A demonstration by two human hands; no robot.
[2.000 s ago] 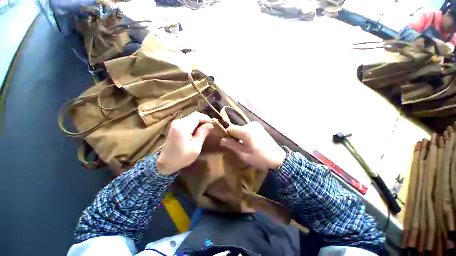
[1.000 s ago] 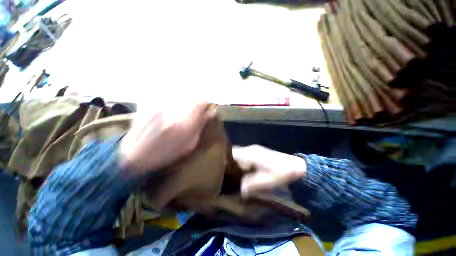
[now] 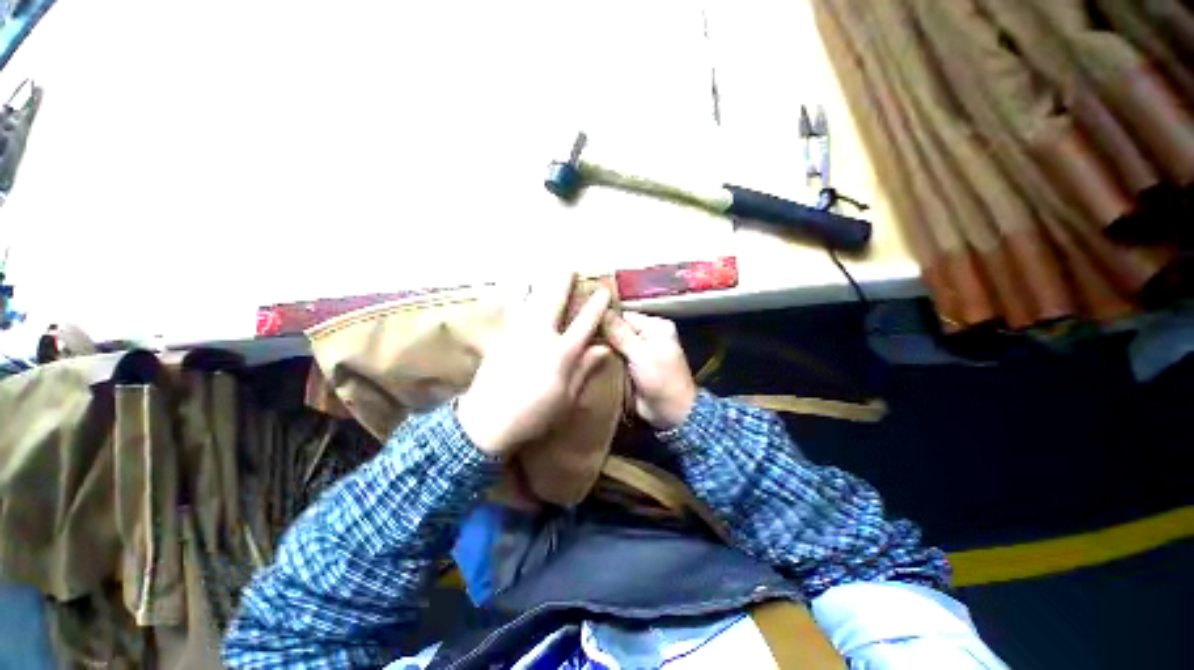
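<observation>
A tan bag body point(image 3: 413, 353) lies across my lap and against the table's front edge, its stitched top edge running to the left. My left hand point(image 3: 530, 373) lies over the bag with its fingers pointing up at the bag's edge, gripping the material. My right hand point(image 3: 655, 367) pinches the same edge just to the right, fingertips close to those of my left hand. The exact spot between the fingertips is hidden. A narrow tan handle point(image 3: 655, 484) shows below my right hand.
A hammer point(image 3: 655, 190) and silvery nippers point(image 3: 817, 151) lie on the white table point(image 3: 327, 157). Red strips point(image 3: 678, 278) run along its edge. Brown bag parts point(image 3: 995, 170) stand in a row at the right. Tan bags point(image 3: 79, 458) hang at the left. A yellow line point(image 3: 1074, 550) crosses the dark floor.
The view has turned to the right from the heap of bags. The blurred, separated hands of a second ago are now together at the bag's edge, by the table edge.
</observation>
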